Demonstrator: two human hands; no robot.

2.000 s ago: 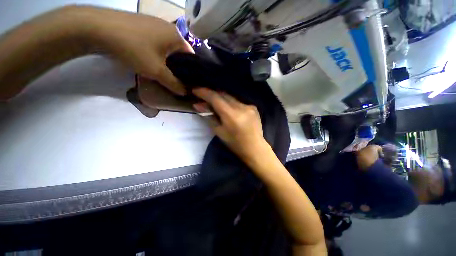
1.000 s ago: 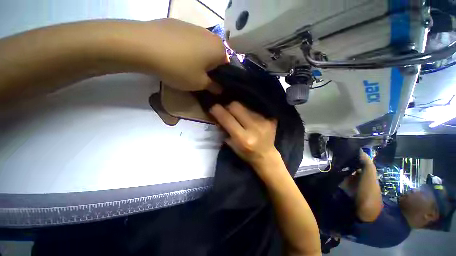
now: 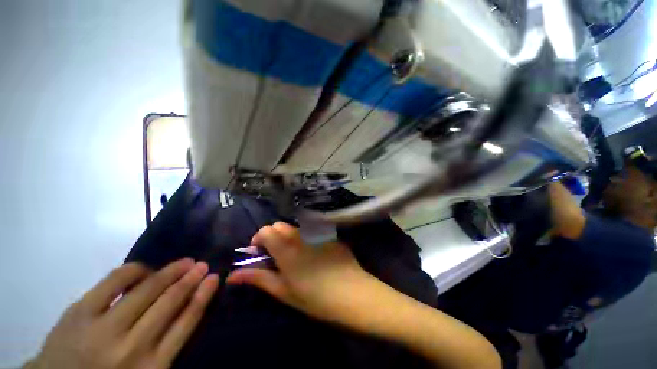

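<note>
Black fabric (image 3: pixel 248 317) lies in front of me and runs under the machine head. My left hand (image 3: pixel 137 310) lies on it at the lower left, fingers stretched out and slightly spread; its thumb cannot be made out. My right hand (image 3: pixel 295 270) holds a small shiny metal tool (image 3: pixel 251 259), perhaps tweezers or snips, between thumb and fingers. The tool points left towards my left fingertips, just above the fabric. The white and blue sewing machine head (image 3: pixel 302 79) is close above my right hand. The needle area is too dark and blurred to read.
A curved metal part (image 3: pixel 403 202) of the machine crosses close above my right hand, blurred. A beige plate with a dark rim (image 3: pixel 167 148) is left of the head. Another person (image 3: pixel 612 238) in dark clothes is at the right. A white cord (image 3: pixel 497 241) hangs beside the table edge.
The view has shifted, and the machine head now looms larger. My left hand has come down from the needle area onto the fabric. My right hand now shows a metal tool.
</note>
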